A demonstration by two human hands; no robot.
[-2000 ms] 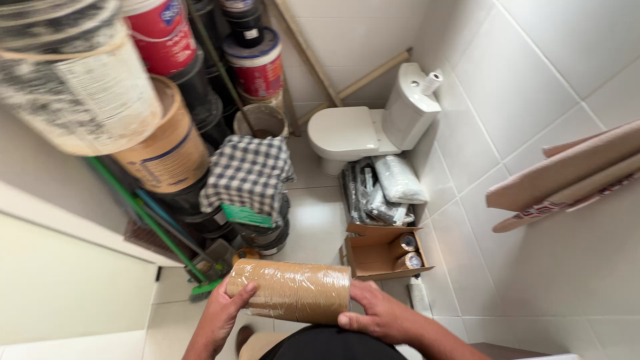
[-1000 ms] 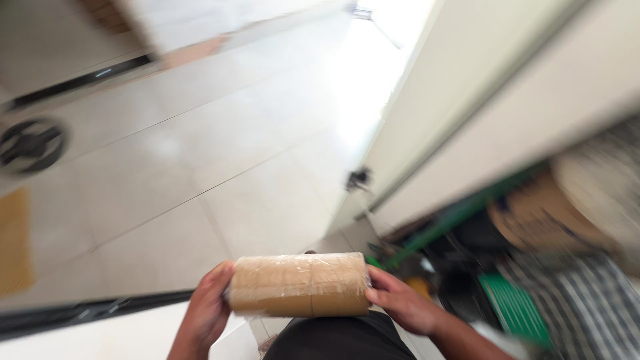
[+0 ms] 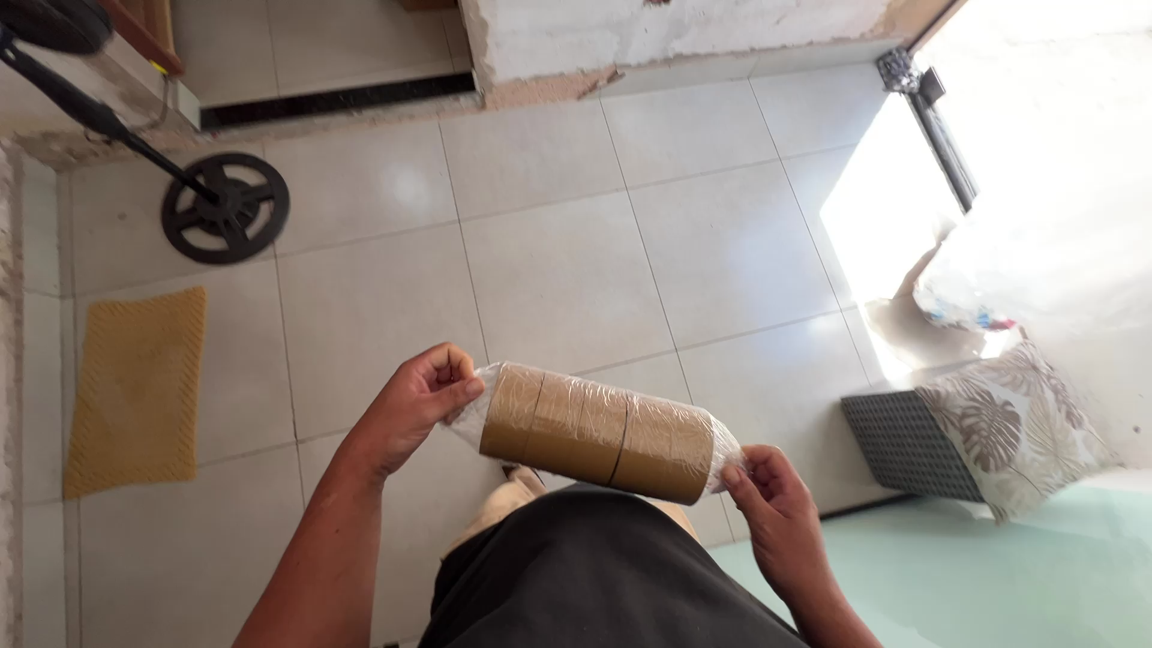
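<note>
A shrink-wrapped stack of brown packing tape rolls [image 3: 598, 432] hangs level with my waist, tilted slightly down to the right. My left hand [image 3: 418, 405] pinches the loose clear film at the stack's left end between thumb and fingers. At the right end, my right hand [image 3: 769, 499] grips the film in the same manner. Neither hand covers the rolls themselves, and dark seams show between them.
Pale floor tiles [image 3: 558, 279] spread in front of me. On the left are a yellow mat [image 3: 135, 391] and a black spoked wheel [image 3: 225, 207] on a shaft. A grey woven box [image 3: 918, 441] with a leaf-print cloth [image 3: 1017, 423] stands at the right.
The view has swung from a small room with a toilet and buckets to this tiled floor. My hands have shifted from the stack's ends to the film beyond them.
</note>
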